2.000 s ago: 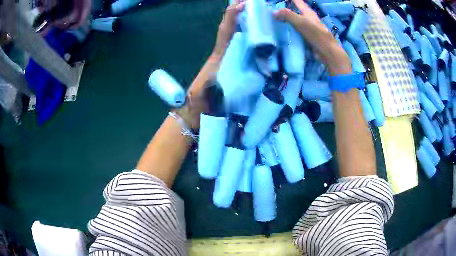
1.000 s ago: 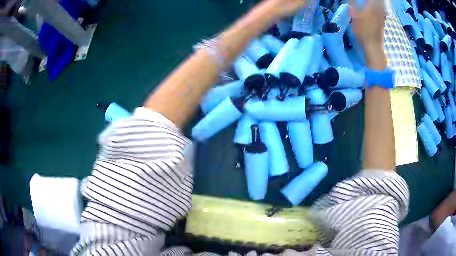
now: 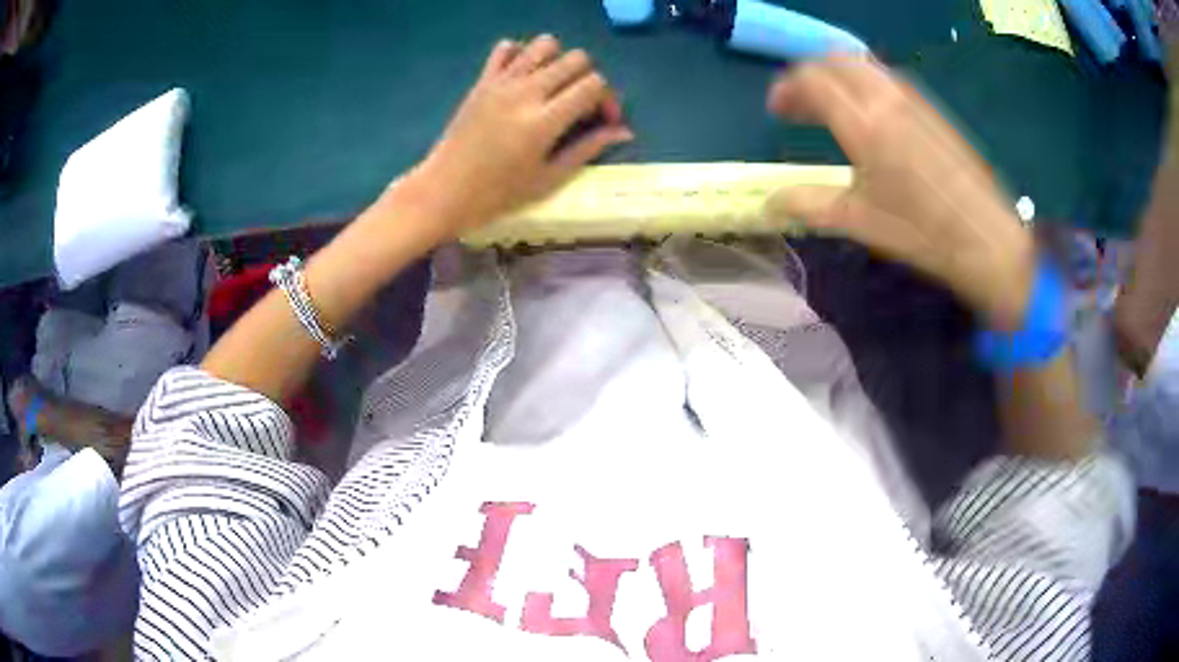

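A long pale-yellow label sheet (image 3: 647, 197) lies along the near edge of the dark-green table. My left hand (image 3: 537, 123) is over the table at the sheet's left part, palm down with fingers curled; whether it holds anything cannot be told. My right hand (image 3: 892, 175) is blurred at the sheet's right end, thumb and fingers apart, with nothing seen in it. A light-blue handle unit (image 3: 791, 29) lies beyond my right hand, and another blue one with a black end is cut off by the top edge.
A white pad (image 3: 123, 188) lies at the left table edge. At the top right are a yellow sheet (image 3: 1028, 18) and more blue units (image 3: 1096, 26). People sit on both sides; an arm (image 3: 1157, 220) shows at the right edge.
The view has tipped down toward my lap, so most of the blue heap has left the picture. Both hands have come back from the heap to the near table edge.
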